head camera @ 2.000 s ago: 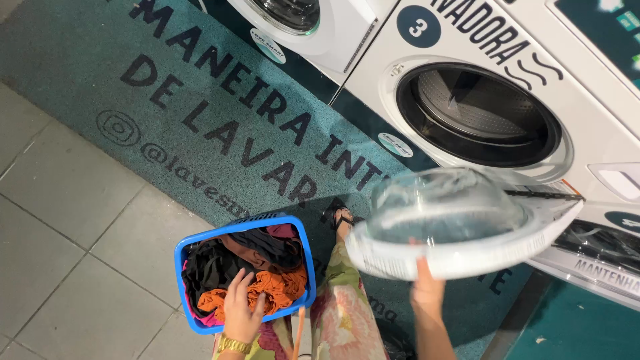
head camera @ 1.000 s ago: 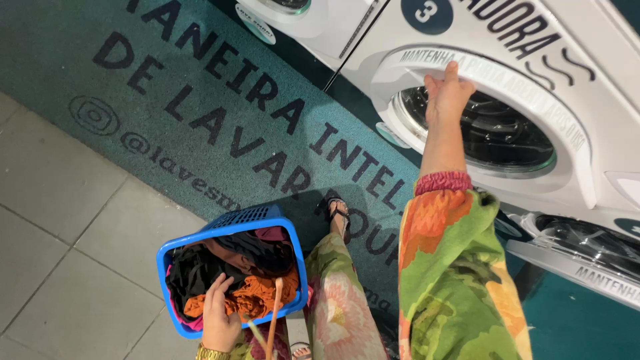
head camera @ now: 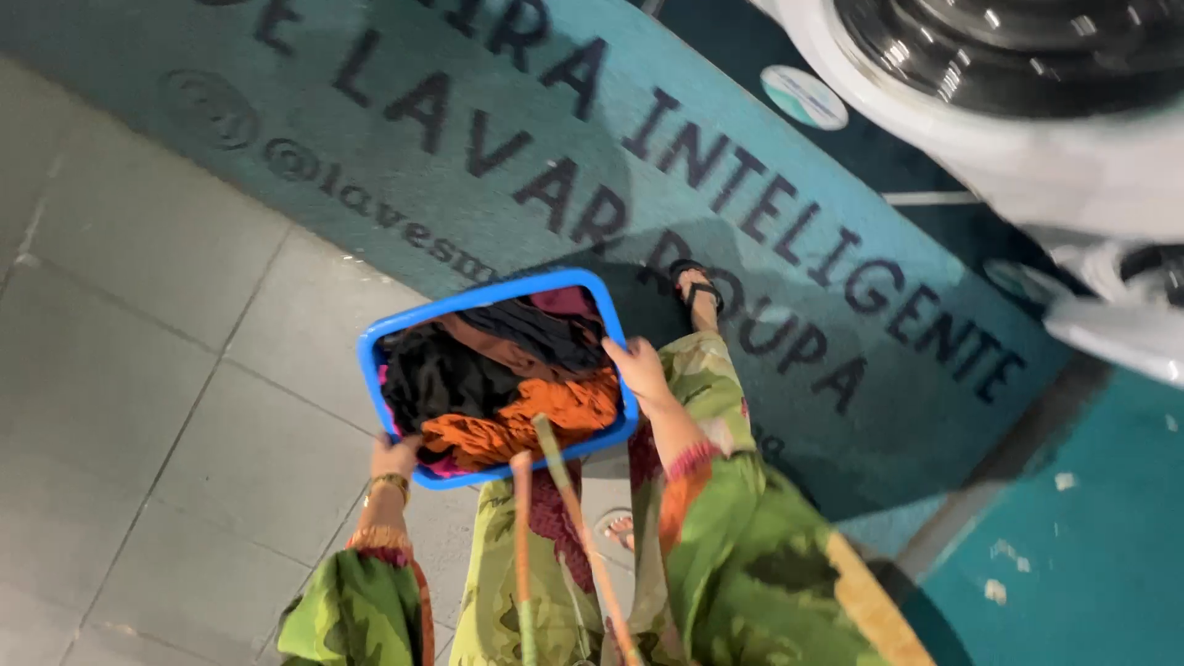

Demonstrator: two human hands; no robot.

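Observation:
A blue plastic laundry basket point(head camera: 490, 294) is held between my two hands, above the floor in front of my legs. My left hand point(head camera: 396, 455) grips its lower left corner, and my right hand point(head camera: 638, 370) grips the rim on the right side. Inside lie black clothes point(head camera: 444, 375), a dark and brown garment point(head camera: 532, 338) and a crumpled orange cloth point(head camera: 527, 416), with bits of pink fabric at the edges. The fingers under the rim are partly hidden. Two cords from my clothing hang in front of the basket's near side.
At the upper right stands a white front-loading washing machine point(head camera: 1036, 176) with a dark round door, and part of another machine point(head camera: 1119, 328) shows below it. A teal mat point(head camera: 573, 139) with dark lettering lies over grey floor tiles point(head camera: 139, 277). My sandalled foot point(head camera: 698, 291) is on the mat.
My right hand has left the washing machine's door, which swung from open to against the machine, and now holds the basket's rim. My left hand has moved from the clothes to the basket's left corner.

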